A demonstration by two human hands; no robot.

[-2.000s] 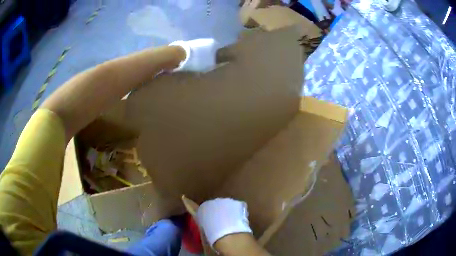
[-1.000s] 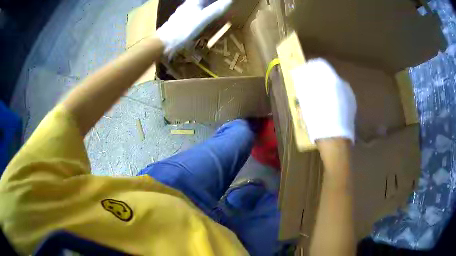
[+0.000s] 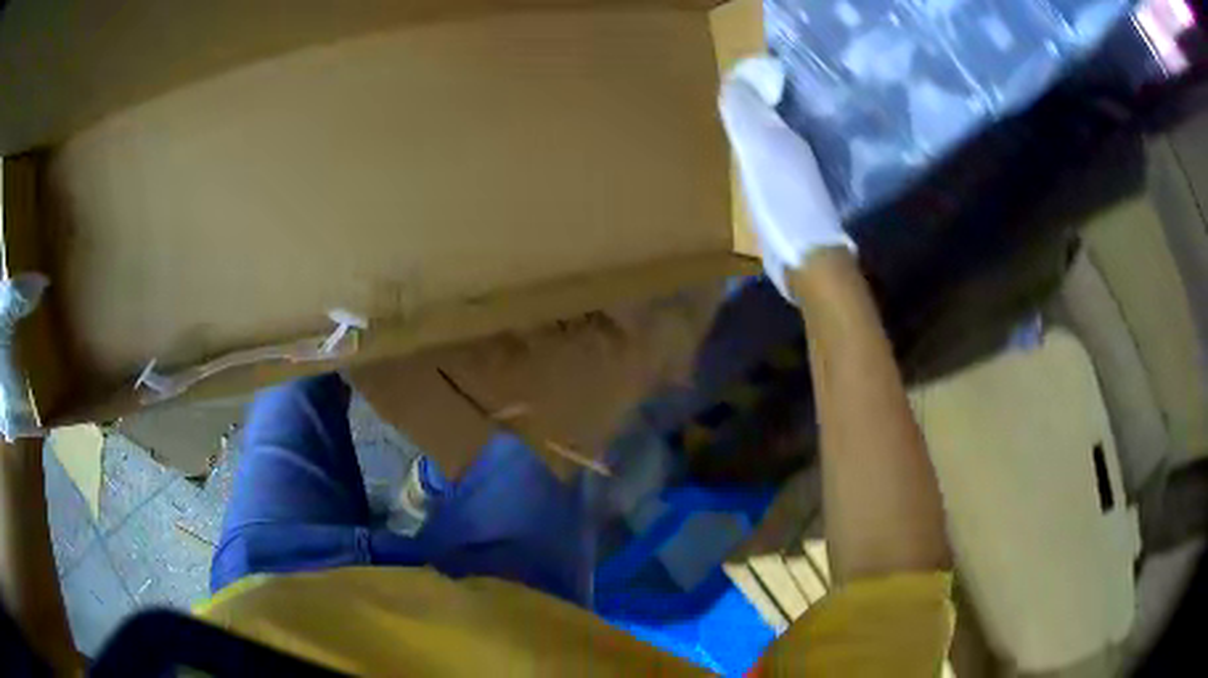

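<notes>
A folded box (image 3: 398, 172), a shallow brown tray with raised walls, is held up in front of me over my legs. A clear plastic carry handle (image 3: 252, 358) lies along its near wall. My right hand (image 3: 782, 172), in a white glove, grips the box's right end wall. My left hand (image 3: 19, 358), also gloved, is at the box's left end wall, partly cut off by the picture's left edge. Its fingers show only in part.
The plastic-wrapped stack (image 3: 914, 80) is at the upper right. A box blank (image 3: 530, 384) lies below the box. A blue plastic stool (image 3: 689, 556) and the edges of several cartons (image 3: 788, 580) are at lower right. A tan carton panel with a slot (image 3: 1033, 490) stands at far right.
The box has been lifted off the pile and now spans the upper view. My left hand has moved from above the scrap carton to the box's left end. The view has turned right.
</notes>
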